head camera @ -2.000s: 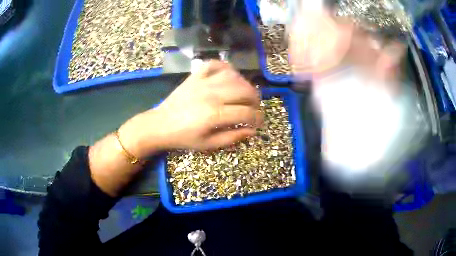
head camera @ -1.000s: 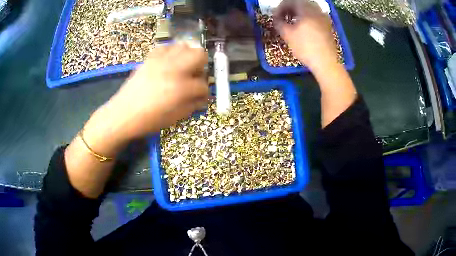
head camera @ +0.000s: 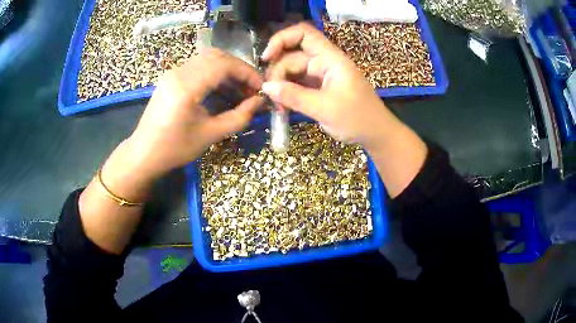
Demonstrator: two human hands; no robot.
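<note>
My left hand and my right hand meet at the bench fixture, top centre. Their thumbs and fingertips come together just above the white handle. Something tiny may be between the fingertips, but it is too small to tell. The fixture's dark upright body stands behind the hands, and its metal base is mostly hidden by them. The white handle points down over the blue front tray, which holds a heap of small gold and silver metal fittings.
The left rear tray holds gold-brown pieces, with a whitish lever slanting over it. The right rear tray holds coppery pieces and a white packet. A clear bag of metal parts and a white tag lie upper right.
My right hand has moved from the right rear tray to the fixture, meeting my left hand. My left hand's fingers have come off the fixture top and now point right, thumb and fingertips near the handle.
</note>
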